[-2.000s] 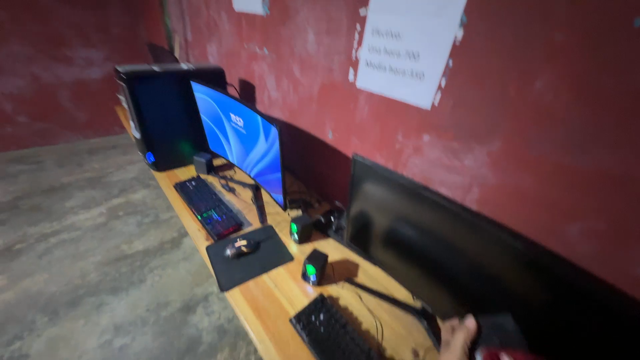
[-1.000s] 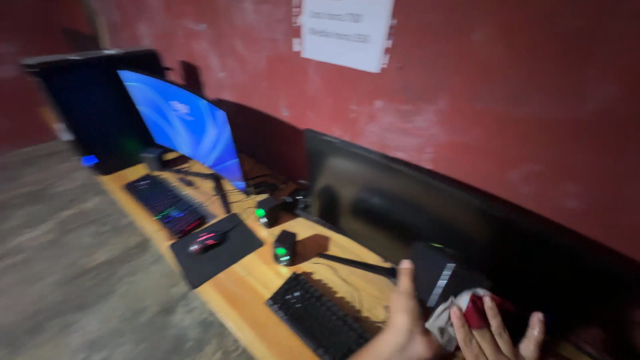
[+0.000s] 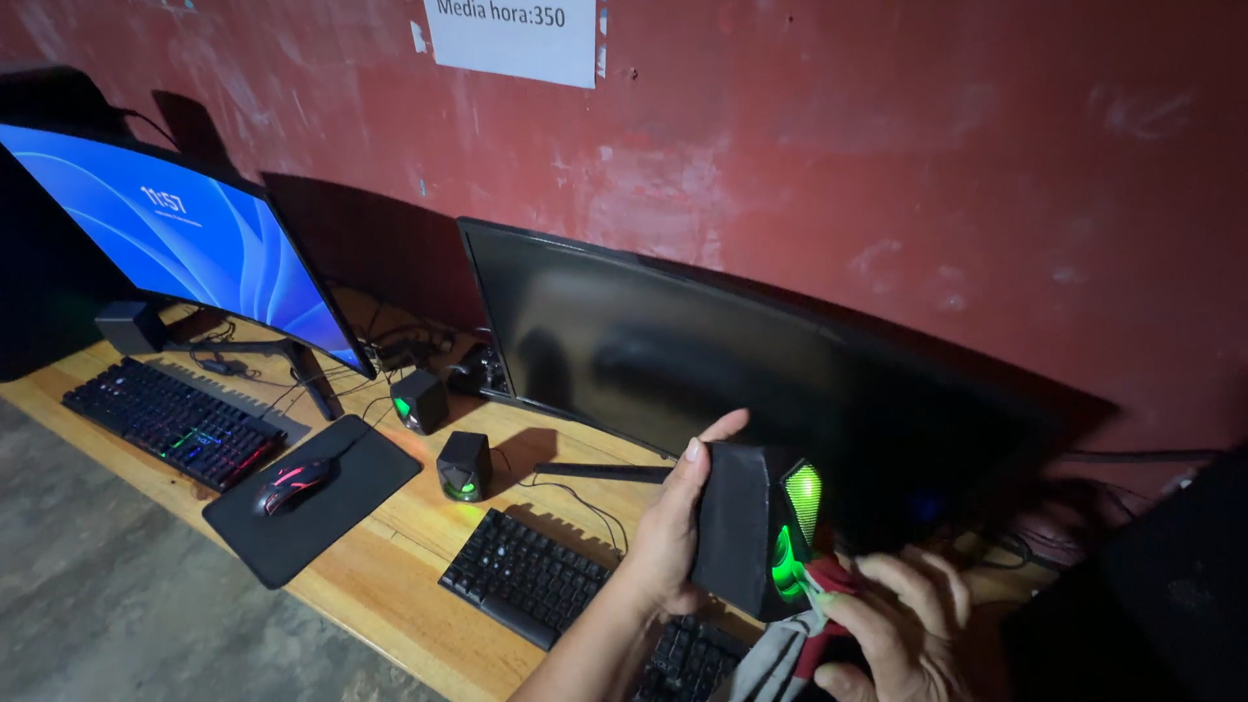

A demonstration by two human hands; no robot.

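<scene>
My left hand (image 3: 673,531) grips a black computer speaker (image 3: 733,526) with green lights, its thumb along the left edge, raised above a black keyboard (image 3: 531,575). At the speaker's lower front, my right hand (image 3: 902,609) pinches a grey and red cloth (image 3: 780,653) against the green-lit part. Behind both hands stands a dark monitor (image 3: 624,341). The keyboard is partly hidden by my left forearm.
Two small green-lit speakers (image 3: 463,466) (image 3: 419,400) stand left of the hands. Beyond are a mouse (image 3: 292,486) on a black mouse pad (image 3: 366,507), a lit keyboard (image 3: 175,424) and a lit monitor (image 3: 185,234). A dark case (image 3: 1141,585) is at right.
The view has shifted closer to the dark monitor. The speaker's green-lit front now shows between my hands, and the cloth is at its lower front.
</scene>
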